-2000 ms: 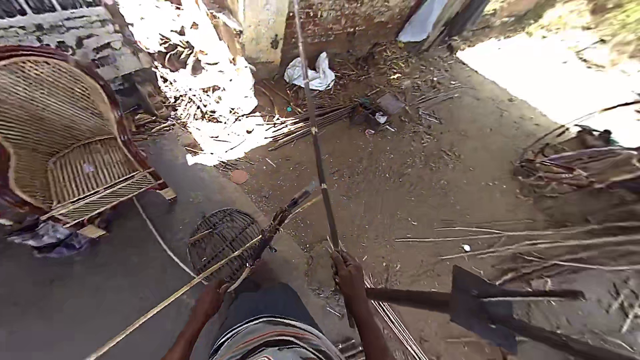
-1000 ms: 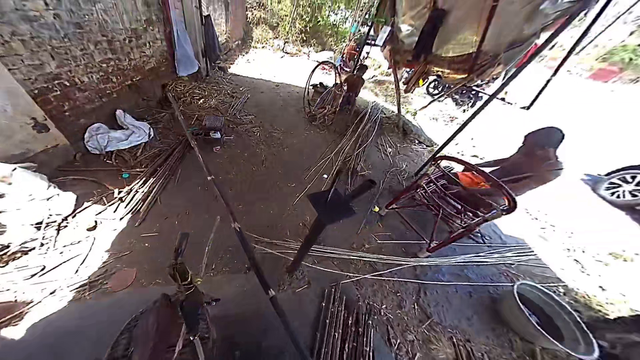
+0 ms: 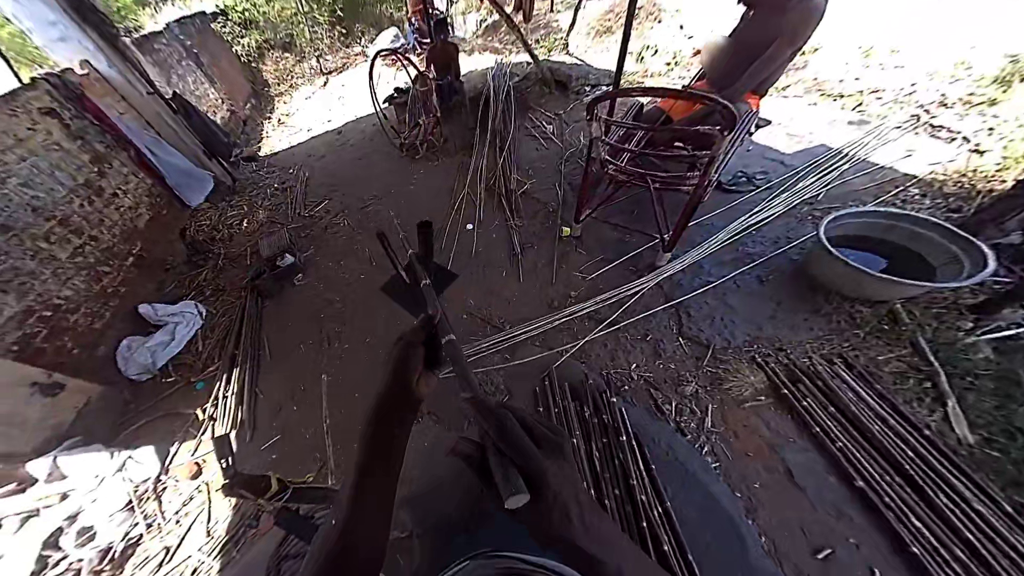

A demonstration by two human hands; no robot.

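Note:
A dark jointed cane pole runs from the lower middle up and away, its pale cut end toward me. My left hand is closed around it partway along, and my right hand grips it close to the cut end. Beyond my left hand, the pole passes over a dark post with a flat square plate and upright prongs. How the pole touches the prongs cannot be told.
Thin pale strips stretch across the ground to the right. Cane bundles lie at right and lower middle. A metal basin with dark liquid stands right. A person sits by a cane chair frame; another person is farther back.
The view has swung right from the woven chair seen at first. The pole, upright before me two seconds ago, now points away over the plated post, with both my hands on it.

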